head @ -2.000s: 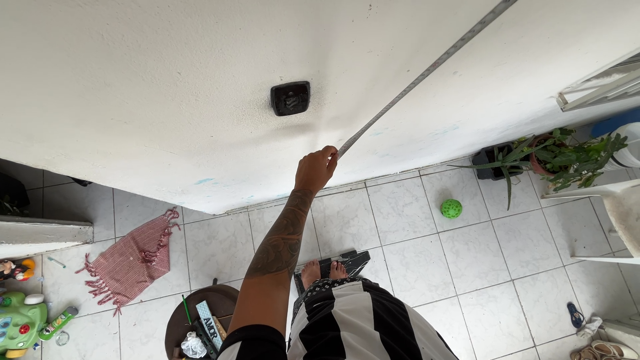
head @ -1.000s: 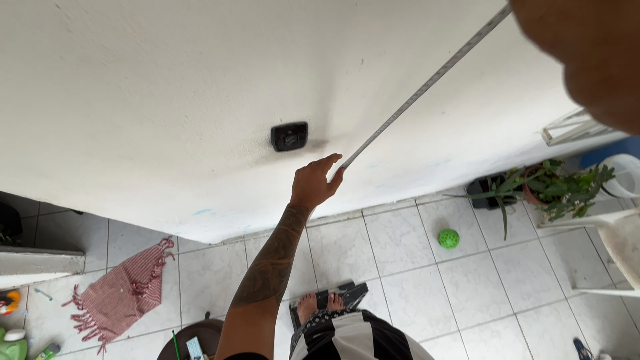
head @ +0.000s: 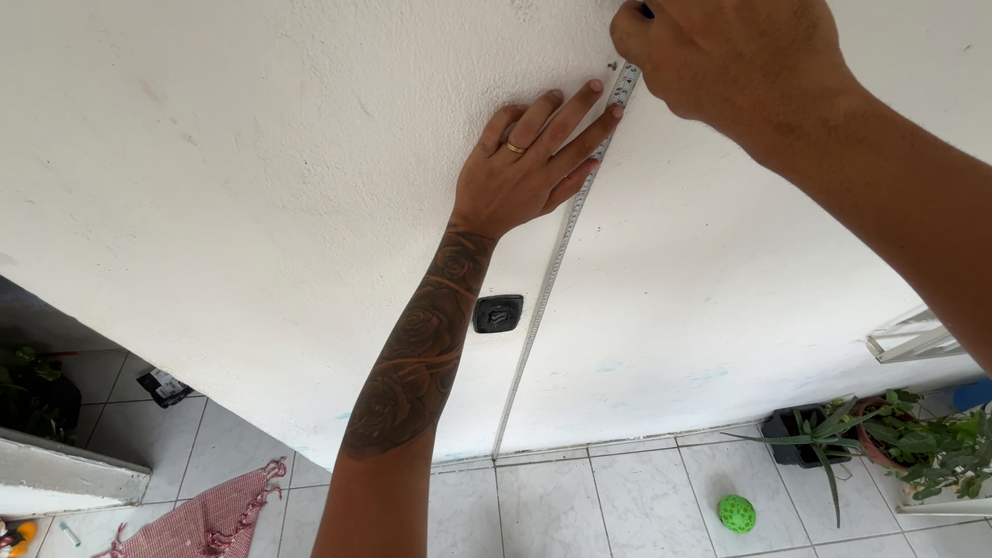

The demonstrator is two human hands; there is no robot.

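Observation:
A tape measure's blade runs down the white wall to the floor's edge. My left hand, with a ring on one finger, lies spread on the wall, its fingertips pressing the blade near its upper part. My right hand is at the top, closed around the blade's upper end; a bit of something dark blue shows between its fingers, the rest hidden. A small screw or plug sticks out of the wall beside the blade. A black wall fitting sits left of the blade, by my left forearm.
On the tiled floor are a green ball, a black planter with a spiky plant, a terracotta pot and a red woven cloth. A white window frame is at the right. A low ledge stands at the left.
My left hand has moved up the wall, from below the black fitting to above it. The blade, slanting away earlier, now runs down the wall to the floor. My right hand has come into fuller view.

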